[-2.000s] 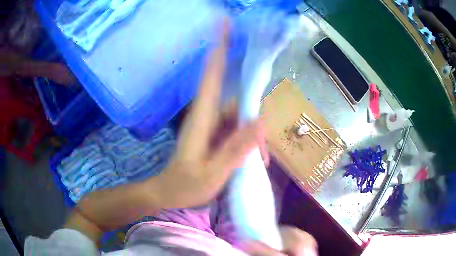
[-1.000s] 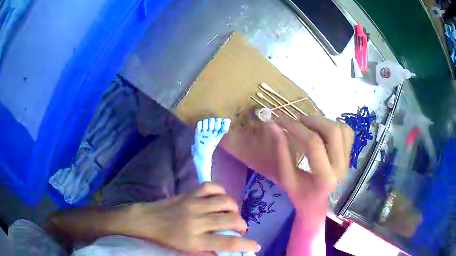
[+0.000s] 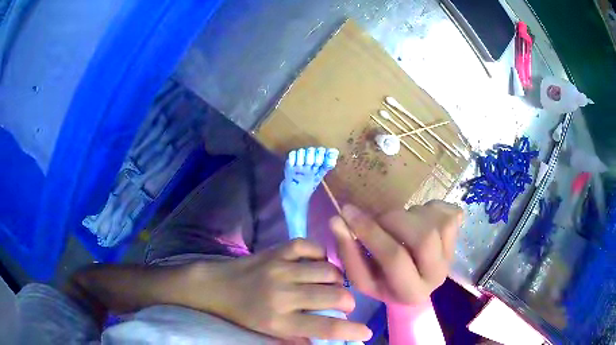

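Observation:
My left hand [image 3: 290, 290] is wrapped around a pale blue doll leg [image 3: 297, 202], foot up with toes pointing away from me. My right hand [image 3: 398, 249] pinches a thin wooden stick [image 3: 332, 197] between thumb and fingers. The stick's tip is at the side of the foot below the toes; whether it touches is hard to tell. No strap shows clearly on the foot. A small white cup [image 3: 388, 143] sits on the cardboard mat [image 3: 317, 87], with several swabs and sticks [image 3: 412, 128] beside it. A dark blue strap pile [image 3: 501, 176] lies on the metal right of the mat.
A blue bin [image 3: 101, 128] rises at left, with a lower bin of legs [image 3: 142, 182] beside my lap. A glue bottle [image 3: 562, 94], a red-pink handled tool [image 3: 523, 55] and a phone [image 3: 483, 23] lie on the bench at upper right. A metal-edged divider [image 3: 527, 222] stands at right.
The leg, first blurred and held across my lap, is now steady in my left hand. My right hand has moved from beside the cup to the foot with a stick in it.

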